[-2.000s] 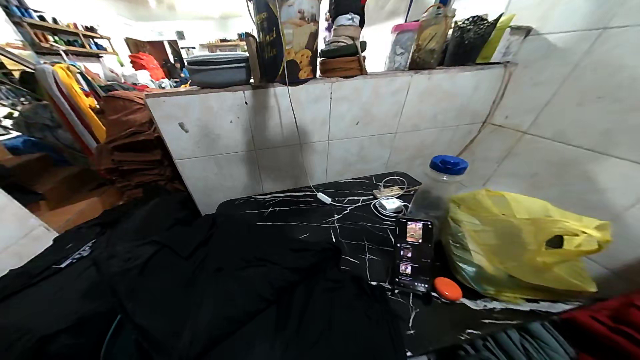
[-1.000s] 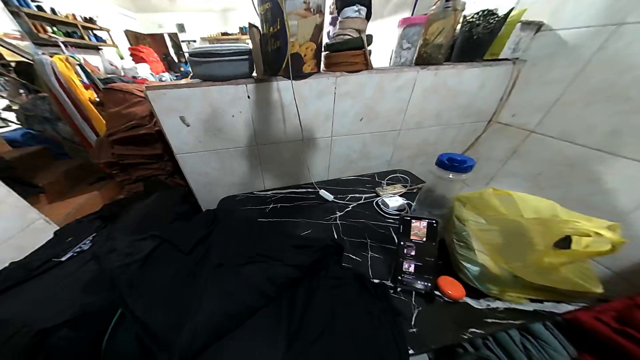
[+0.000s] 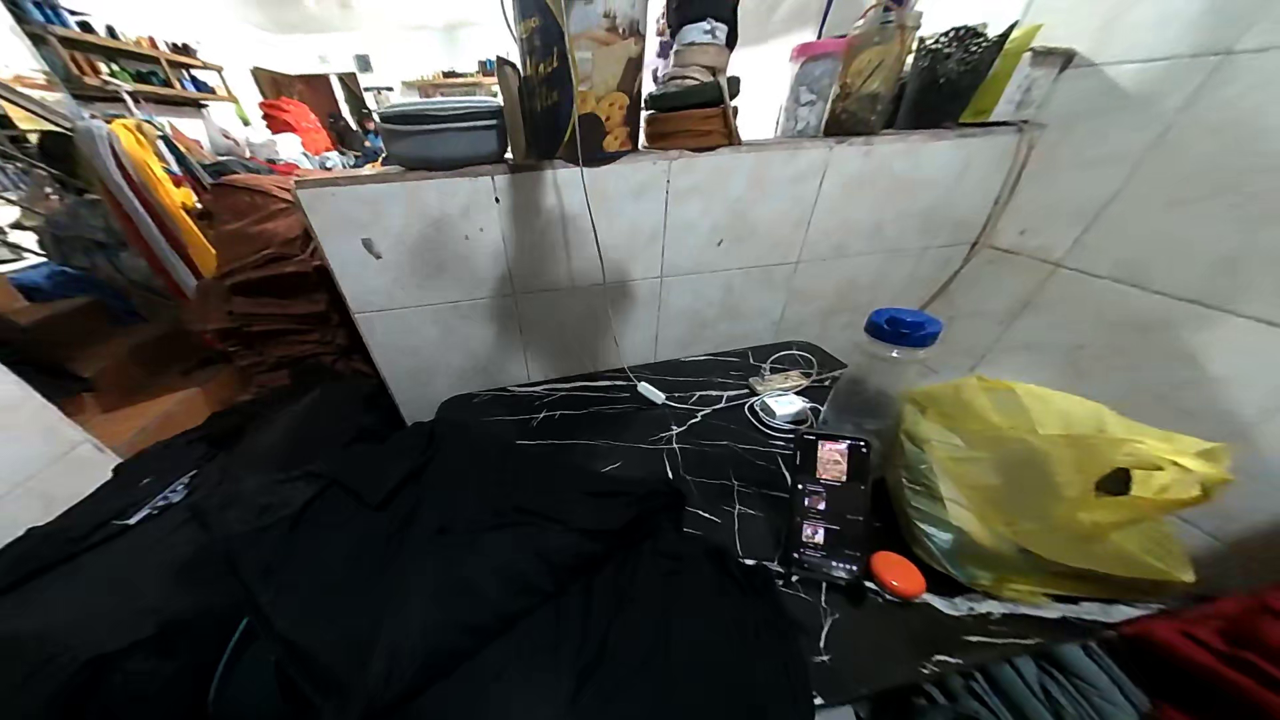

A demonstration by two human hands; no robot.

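Observation:
Neither my left hand nor my right hand shows in the head view. Black cloth (image 3: pixel 480 590) lies spread and folded over the near left part of a black, white-veined tabletop (image 3: pixel 590 425). A lit smartphone (image 3: pixel 830 510) leans upright against a clear plastic jar with a blue lid (image 3: pixel 903 328). By the phone's lower right corner sits a round orange object (image 3: pixel 897 575). A yellow plastic bag (image 3: pixel 1050 490) stands to the right of the jar. Behind the phone are a white charger (image 3: pixel 784 407) and its coiled cable, beside a small inline piece (image 3: pixel 651 392).
A tiled half wall (image 3: pixel 590 260) borders the table's back. Its ledge holds a grey case (image 3: pixel 443 132), a printed tin (image 3: pixel 580 80), a stack of rolled bands (image 3: pixel 692 100) and jars (image 3: pixel 812 88). Brown cloth (image 3: pixel 270 280) is piled at left; grey and red folded cloth (image 3: pixel 1215 650) lies lower right.

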